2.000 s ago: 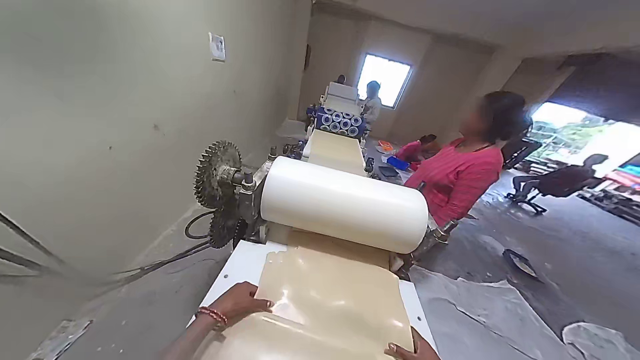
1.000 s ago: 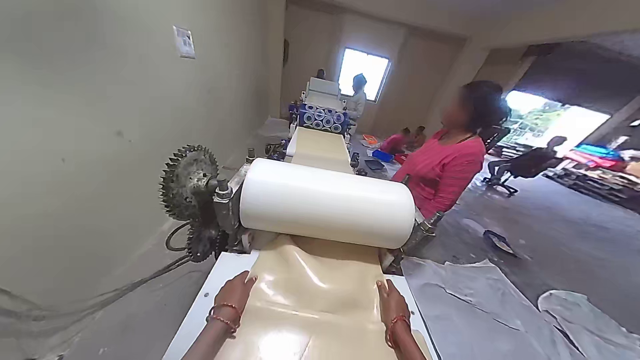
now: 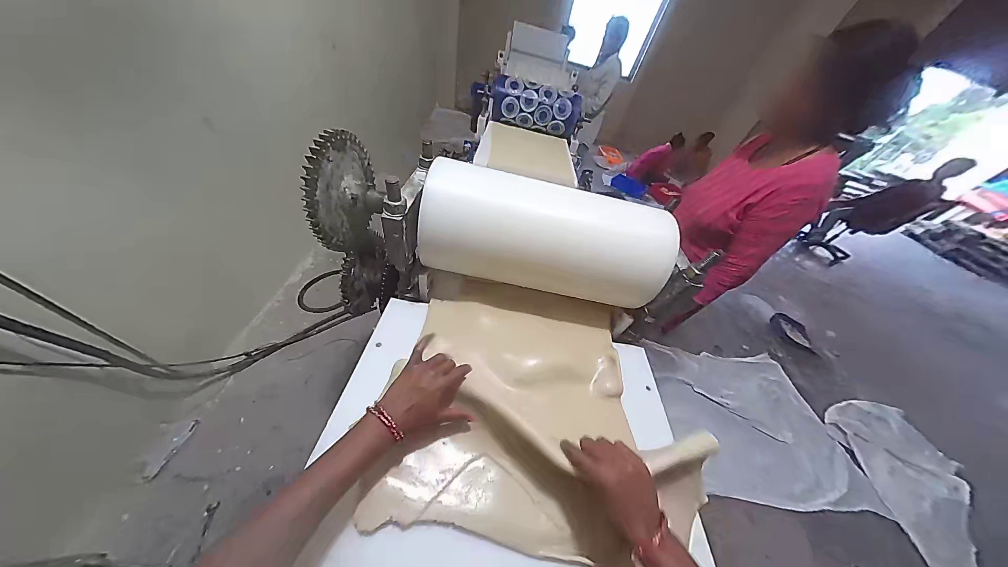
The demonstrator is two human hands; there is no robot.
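Note:
A glossy beige dough-like sheet (image 3: 520,354) lies on a white feed board (image 3: 354,394) and runs under a large white roller (image 3: 543,232). My left hand (image 3: 429,390) rests on the sheet's left side, fingers apart, with the thumb toward the middle. On the right, my right hand (image 3: 610,472) has its fingers bent over a raised fold of the sheet; whether they pinch it cannot be told. The fold slants between both hands. Beyond the right hand, a thick rolled flap hangs over the board's right edge. The sheet's near edge is ragged.
Exposed toothed gears (image 3: 339,189) stand left of the roller, with black cables (image 3: 260,358) by the wall. A co-worker in a pink top (image 3: 756,189) stands close on the right. Pale sheets (image 3: 756,425) cover part of the floor. Farther back are a multi-roller machine (image 3: 539,102) and other people.
The sheet, smoother one second ago, is now folded and bunched, with its ragged near edge in view. My right hand has moved from the sheet's right edge onto the fold.

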